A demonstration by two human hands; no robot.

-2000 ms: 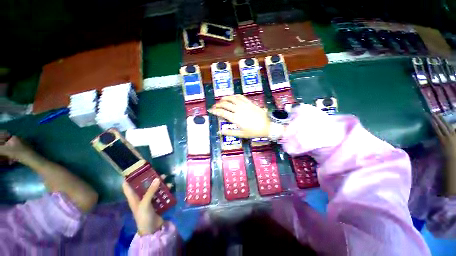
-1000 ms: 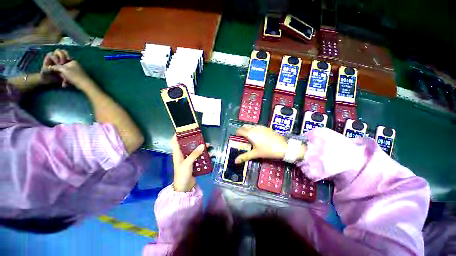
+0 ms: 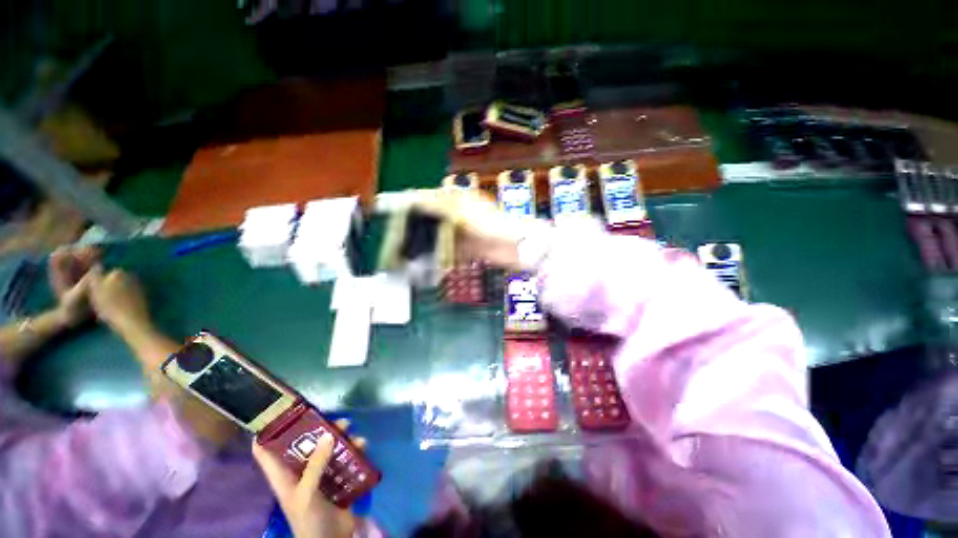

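Observation:
My left hand (image 3: 305, 489) holds an open flip phone (image 3: 252, 405) at the lower left, thumb on its red keypad; its screen is dark. My right hand (image 3: 483, 226) is blurred and holds a closed gold-framed phone (image 3: 420, 242) above the bench, left of the upper tray row. A clear blister tray (image 3: 452, 405) holds several open flip phones, some with lit screens; my right sleeve hides part of it. The tray's front left pocket is empty. A stack of batteries (image 3: 326, 242) and loose batteries (image 3: 350, 326) lie on the green bench.
Set-aside phones (image 3: 515, 120) lie on the brown board at the back. Another brown board (image 3: 278, 179) is at the back left. A blue pen (image 3: 205, 244) lies beside the batteries. Another person's hands (image 3: 95, 289) rest at the left. More phones (image 3: 930, 210) are at the far right.
My right hand has lifted the closed phone out of the front left pocket and moved it up and left. My left hand still holds the open phone, now tilted more.

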